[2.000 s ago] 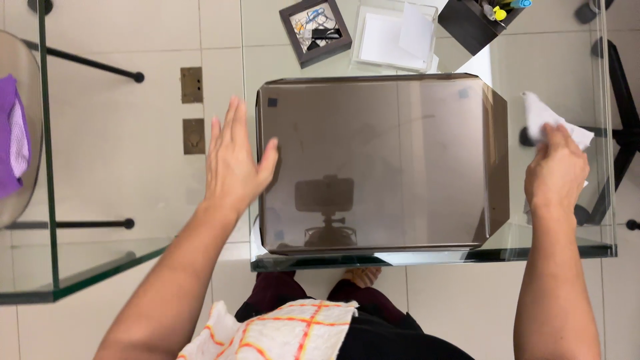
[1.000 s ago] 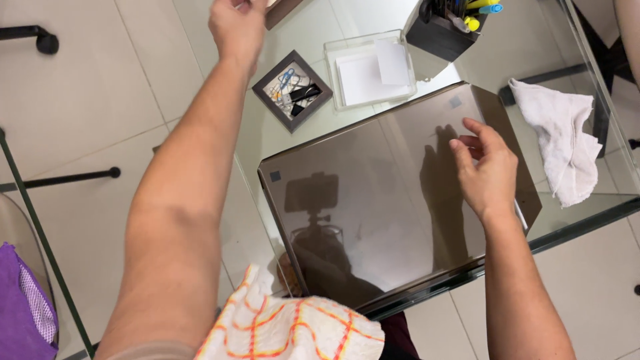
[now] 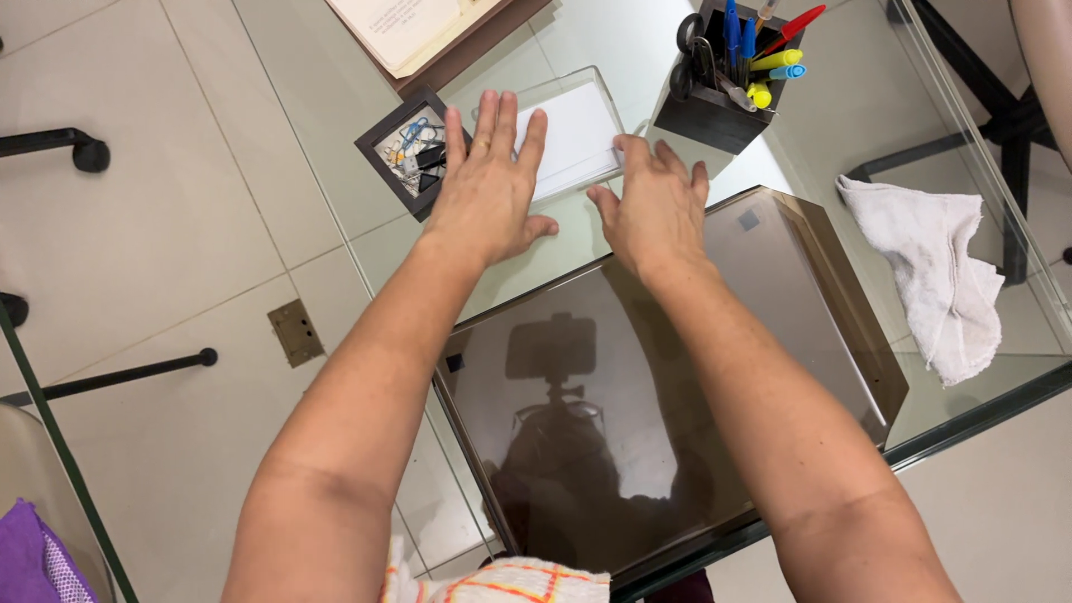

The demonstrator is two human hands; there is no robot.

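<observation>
My left hand (image 3: 494,180), fingers spread, is over the gap between a dark square box of paper clips and binder clips (image 3: 410,155) and a clear tray of white paper (image 3: 574,134). My right hand (image 3: 657,205), fingers apart and bent, is at the tray's right corner; whether it touches the tray I cannot tell. Neither hand holds anything. Below them a smoky brown, glossy panel (image 3: 620,385) lies on the glass table, reflecting a mounted phone. A white cloth (image 3: 938,276) lies crumpled to the right of the panel.
A black pen holder (image 3: 712,117) with scissors, pens and highlighters stands behind my right hand. An open book (image 3: 419,33) lies at the top on a brown surface. The glass table's edge (image 3: 988,419) runs at lower right. A purple cloth (image 3: 38,557) is at far left, and an orange-checked cloth (image 3: 519,582) hangs at the bottom.
My right hand has let go of the white cloth, which now lies on the table. Both hands have come together at the clip box and paper tray. The view has turned and moved.
</observation>
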